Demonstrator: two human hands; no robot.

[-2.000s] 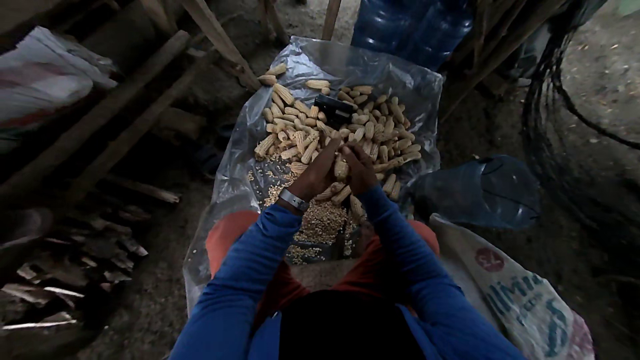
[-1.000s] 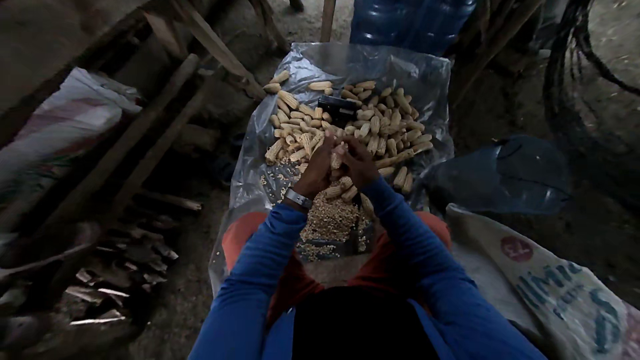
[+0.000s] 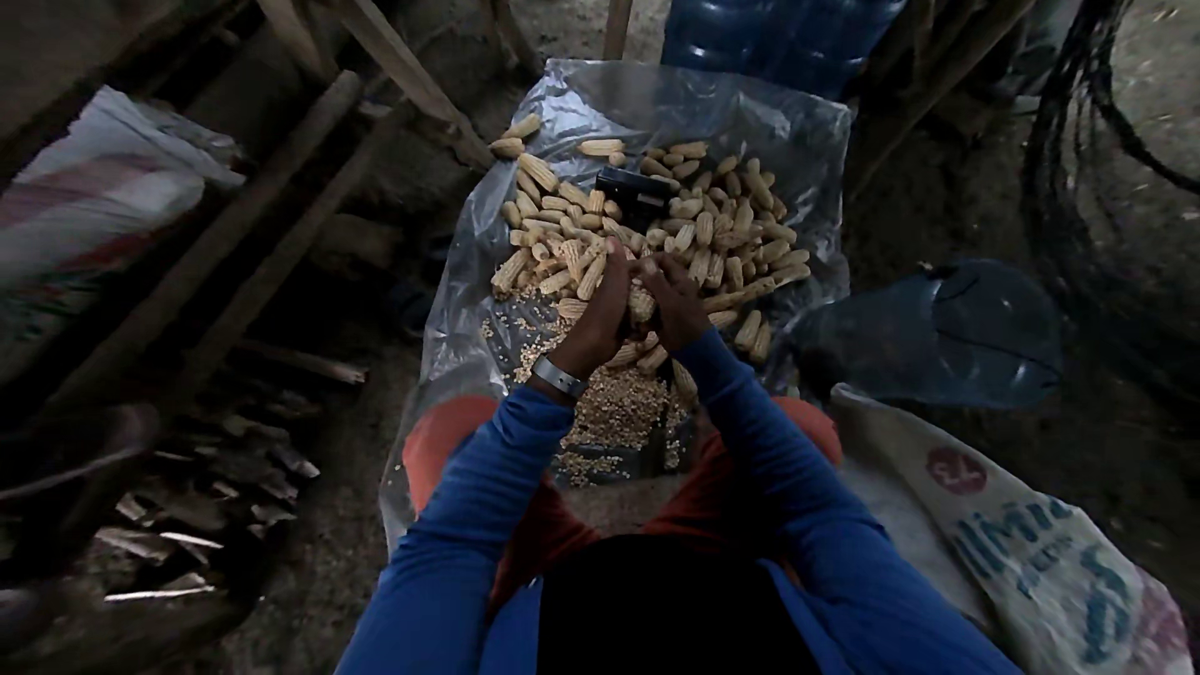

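Note:
My left hand [image 3: 605,309], with a metal-looking band at its wrist, and my right hand [image 3: 673,298] meet over a plastic sheet [image 3: 656,89]. Between them they grip a corn cob [image 3: 642,302], partly hidden by the fingers. Loose corn kernels [image 3: 619,408] lie heaped below my hands, between my knees. Many corn cobs [image 3: 741,216] are piled beyond and to both sides of the hands. A black box-like object [image 3: 635,194] rests among the cobs.
A clear blue plastic jug [image 3: 937,333] lies at the right, above a printed woven sack [image 3: 1022,534]. Blue water jugs [image 3: 778,42] stand beyond the sheet. Wooden poles [image 3: 281,253], firewood pieces [image 3: 206,497] and another sack [image 3: 103,187] are at the left.
Both hands stay together over the cobs, with small shifts of the fingers. The view has shifted somewhat.

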